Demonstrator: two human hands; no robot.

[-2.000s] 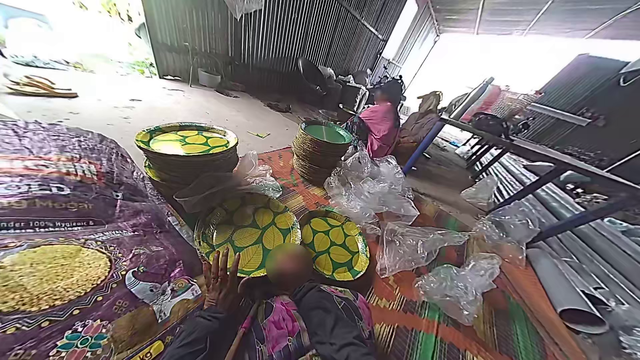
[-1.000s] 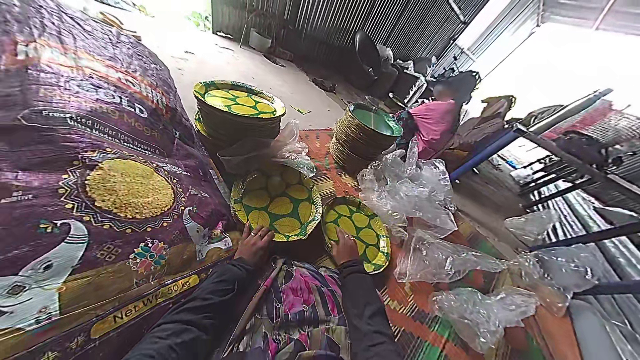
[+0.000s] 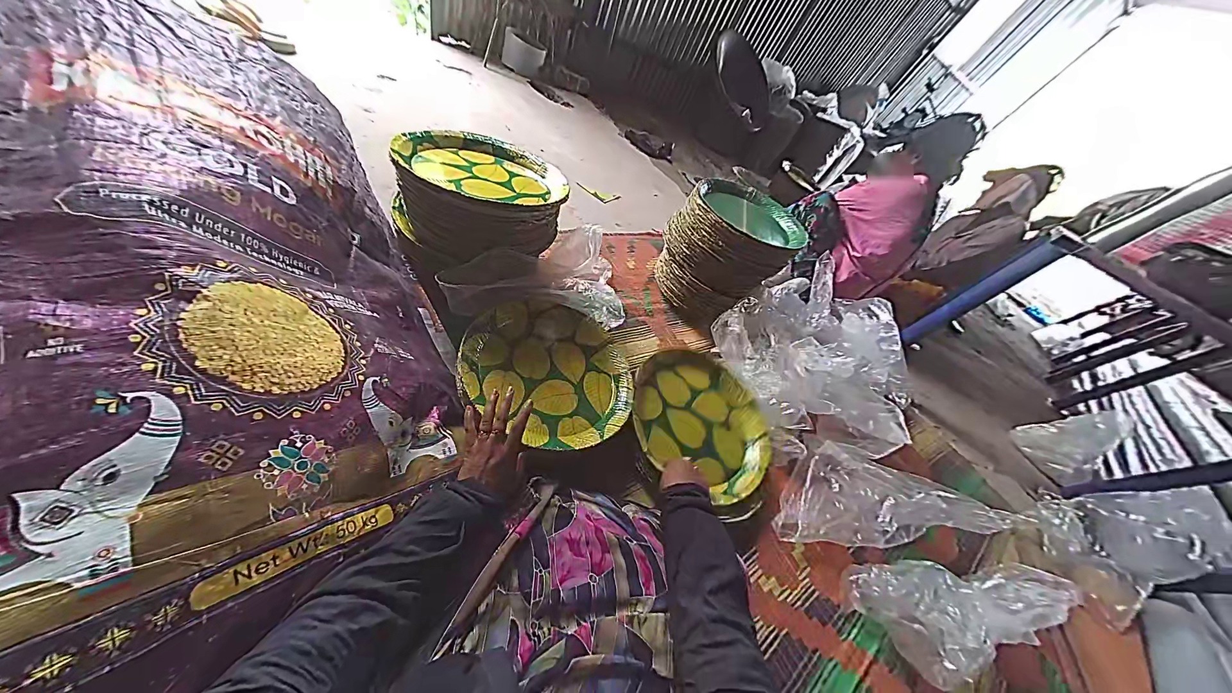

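Note:
My left hand lies with fingers apart on the near left rim of a green plate with yellow leaf shapes. At the near edge of a second leaf-patterned plate, to the right, is my right hand; its fingers are mostly hidden, so its grip cannot be told. A tall stack of like plates stands beyond the left plate, with a clear plastic bag against it. Another stack, topped by a plain green plate, stands farther right.
A large purple printed sack fills the left side. Crumpled clear plastic bags lie on the woven mat at the right. A person in pink sits beyond them. A blue-legged metal frame stands at the right.
Two seconds ago my right hand was hidden behind a blurred patch; now it shows at the right plate. My left hand stays at the left plate's rim. The view has turned and tilted.

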